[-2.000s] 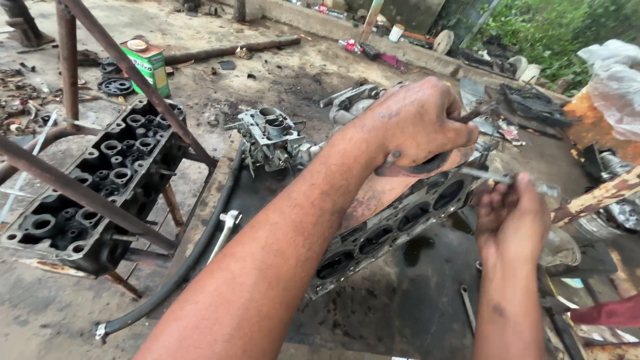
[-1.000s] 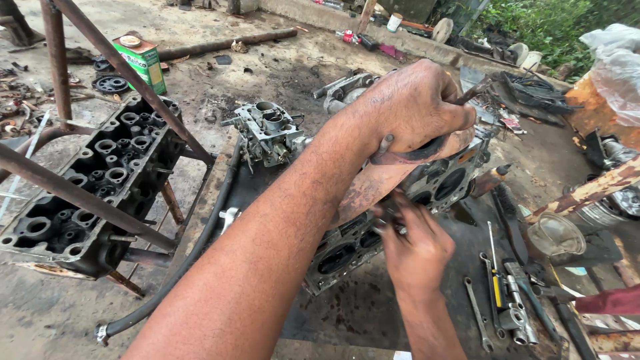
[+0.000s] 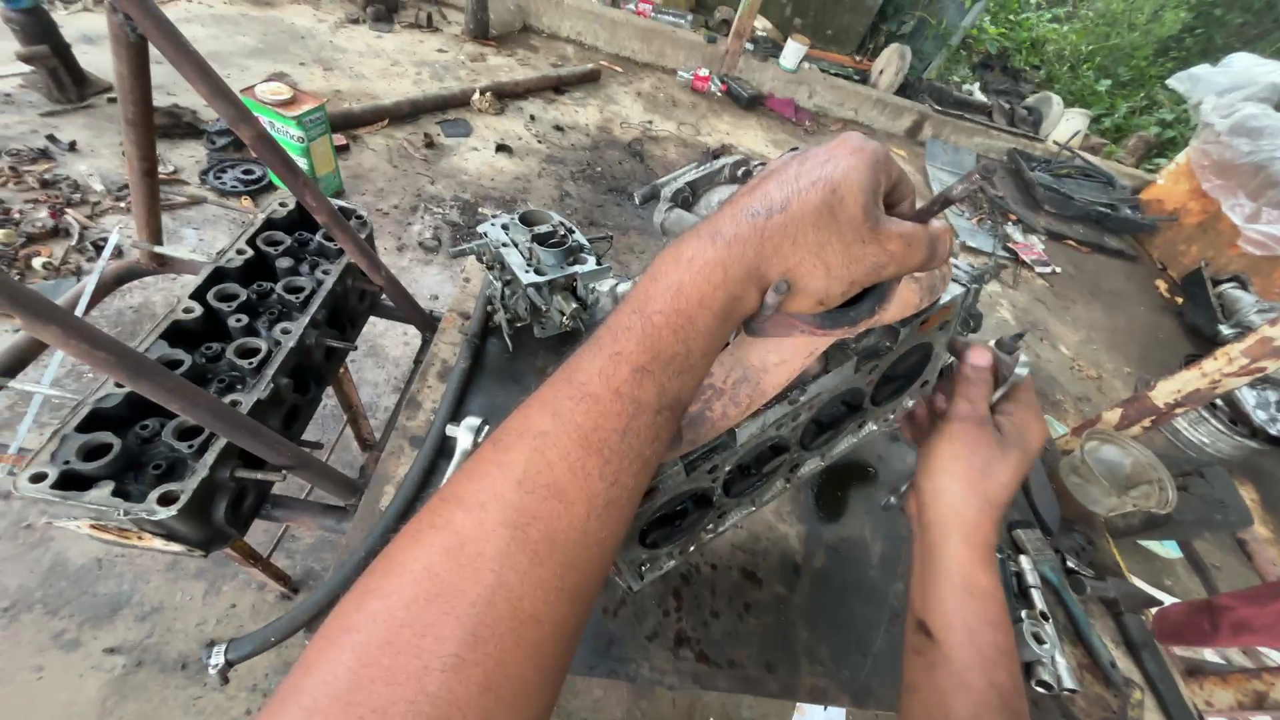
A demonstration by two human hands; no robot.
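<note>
My left hand is closed around a dark metal rod, above an engine part with a row of round openings, a block or a cylinder head. A short bolt-like end shows by the heel of this hand. Beneath the hand lies a reddish-brown piece, its kind unclear, along the engine part. My right hand, beside the engine part's right end, grips a slender metal tool; the fingers hide most of it, and a thin tip shows below them.
To the left, a grimy cylinder head sits in a rusty pipe frame. A carburetor, black hose and wrench lie left of my forearm. At right are hand tools and a clear container.
My right hand has moved right from the middle of the engine part and now has a tool in it. Two seconds ago it held a metal rod out to the right. My left hand stays over the part.
</note>
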